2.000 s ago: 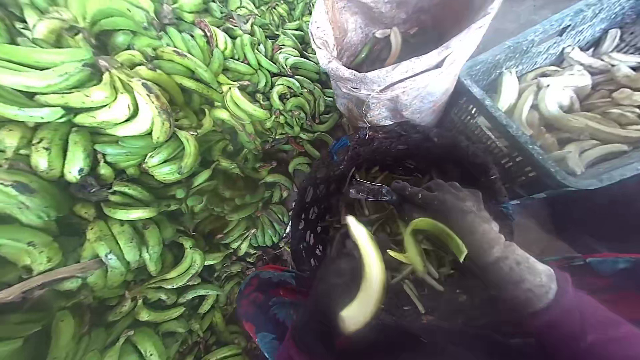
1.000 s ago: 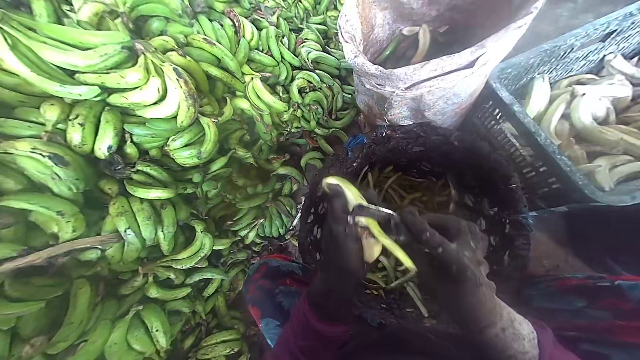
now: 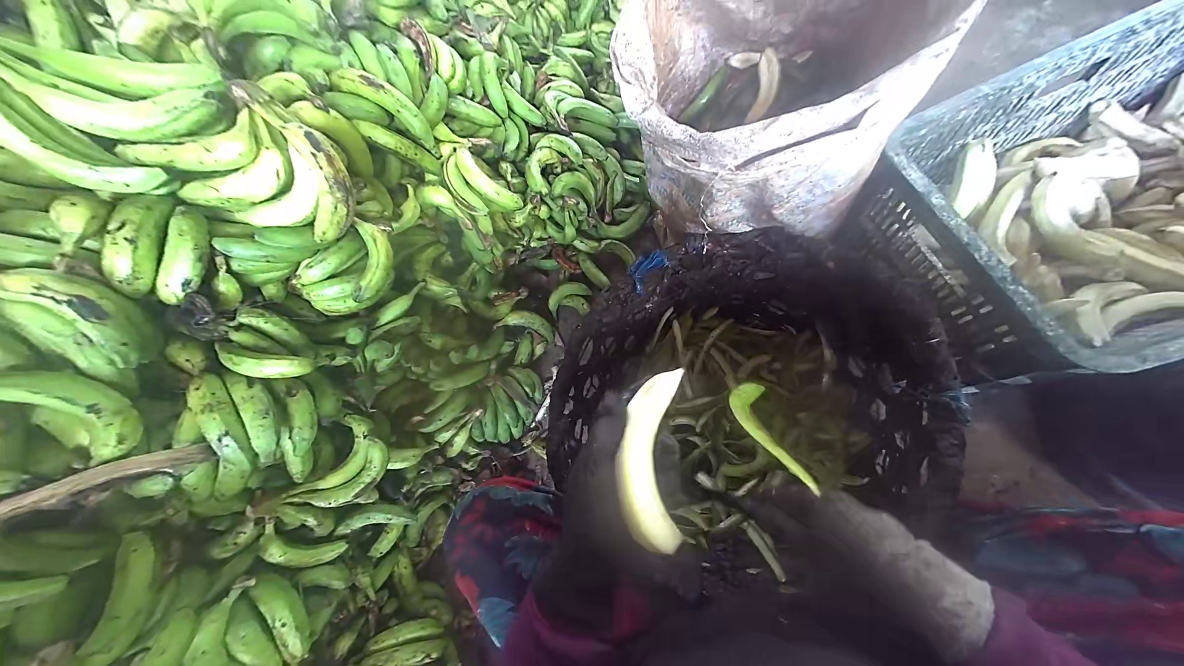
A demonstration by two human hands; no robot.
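My left hand (image 3: 606,481), dark and blurred, holds a pale peeled plantain (image 3: 645,462) upright over a black woven basket (image 3: 592,370). To its right, my right hand (image 3: 832,523) is over the basket's near side, its fingers dark and blurred; whether it grips a tool there cannot be made out. A strip of green peel (image 3: 770,439) is just beyond the right fingertips, above the heap of peels (image 3: 712,351) in the basket. The strip does not clearly touch the hand.
Green plantain bunches (image 3: 268,166) are piled on the left, with a dry stalk (image 3: 102,481) among them. Behind the basket stands an open whitish sack (image 3: 740,176) with a few pieces inside. A plastic crate (image 3: 980,277) of peeled plantains (image 3: 1091,222) is at the right.
One second ago both hands were together at a partly peeled plantain with a blade on it. Now they are apart, the plantain is peeled, and a strip of peel is separate from it.
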